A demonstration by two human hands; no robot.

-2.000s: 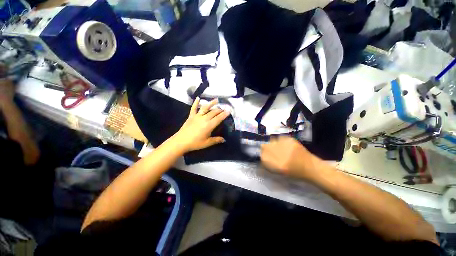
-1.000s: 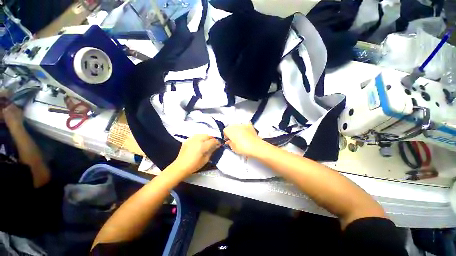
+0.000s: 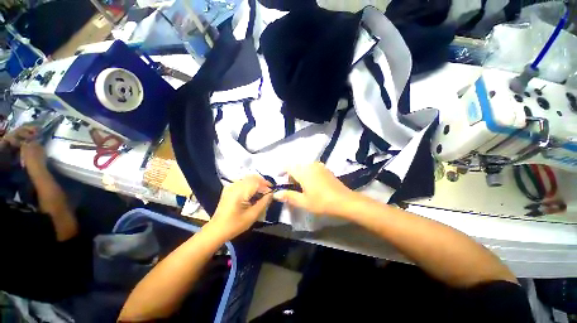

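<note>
A garment of dark cloth (image 3: 310,60) and white panels with narrow dark strips (image 3: 304,142) lies heaped on the white table in front of me. My left hand (image 3: 245,200) pinches the garment's dark edge near the table's front. My right hand (image 3: 316,189) pinches the same dark edge just to the right, its fingertips almost touching the left ones. The small part between the fingertips is too blurred to tell. The white head of the sewing machine (image 3: 500,123) stands right of the garment, its needle area apart from the cloth.
Another machine with a round white wheel (image 3: 119,90) and red-handled scissors (image 3: 107,149) are at left. Red and dark-handled tools (image 3: 538,189) lie under the right machine. A blue-rimmed bin (image 3: 231,265) is below the table. Another person's hands (image 3: 24,135) show at far left.
My hands first lay apart on the garment, then came together at its front edge, and they stay there pinching it. The white panels have been gathered and folded towards the front.
</note>
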